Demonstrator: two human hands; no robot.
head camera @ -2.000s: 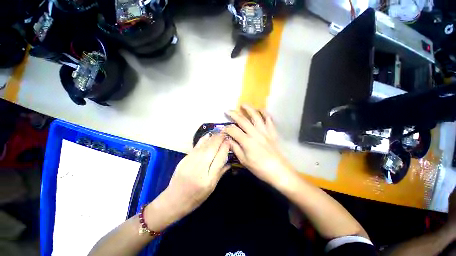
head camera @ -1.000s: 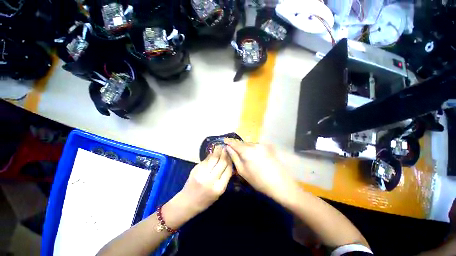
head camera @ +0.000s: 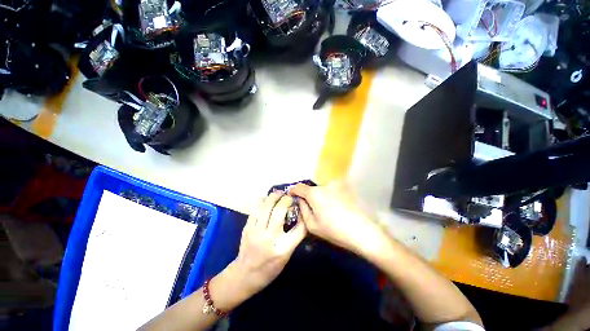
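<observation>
A black round camera housing with a small board and wires showing inside is at the bench's front edge, partly covered by my fingers. My left hand, with a red bead bracelet at the wrist, holds it from the left and front. My right hand is on its right side, fingertips close to the left ones over the housing's upper part. What the fingertips touch inside is hidden.
A blue bin with a paper sheet is at left. Black units with boards stand at back left. A screw feeder with a dark side plate is at right, white housings behind, a black barrel in front.
My hands stay on the housing. The left fingers have shifted around it, and more of its lower inside shows between the hands. The camera view has shifted slightly.
</observation>
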